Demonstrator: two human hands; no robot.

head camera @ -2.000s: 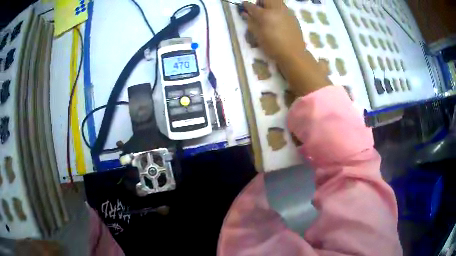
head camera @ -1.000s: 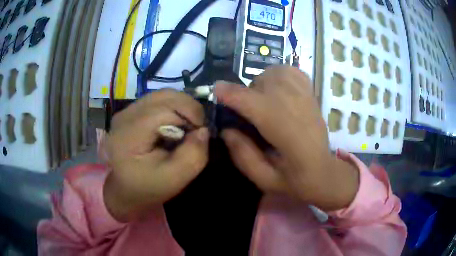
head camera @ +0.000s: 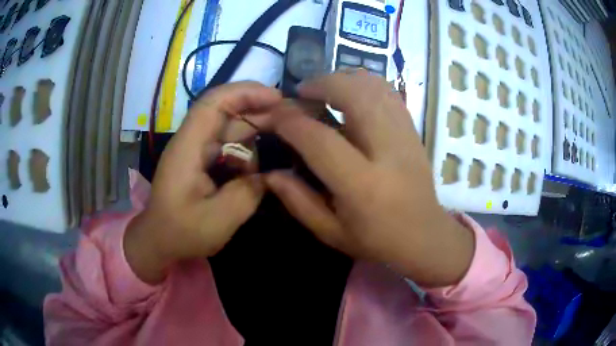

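My left hand [head camera: 196, 182] holds a small white connector [head camera: 238, 151] with a thin dark lead, low in front of the bench edge. My right hand [head camera: 365, 162] is close beside it, fingers curled toward the left fingertips; whatever lies between its fingers is hidden and blurred. The grey meter [head camera: 365, 30] stands behind the right hand, its display reading 470, its lower keys covered. The dark-grey rounded piece [head camera: 305, 55] is left of the meter. The silver fixture is not visible behind the hands.
A white foam tray [head camera: 438, 81] with tan empty pockets lies on the right, with another tray [head camera: 564, 74] beyond it. On the left is a foam tray [head camera: 61, 128] over layered tan edges [head camera: 101, 121]. A black strap [head camera: 253, 40] and thin cable loop [head camera: 191, 64] lie on the bench.
My right hand has come back from the right tray and joined my left hand in front of the bench. Since one second ago, the fingers have shifted and the connector has turned slightly.
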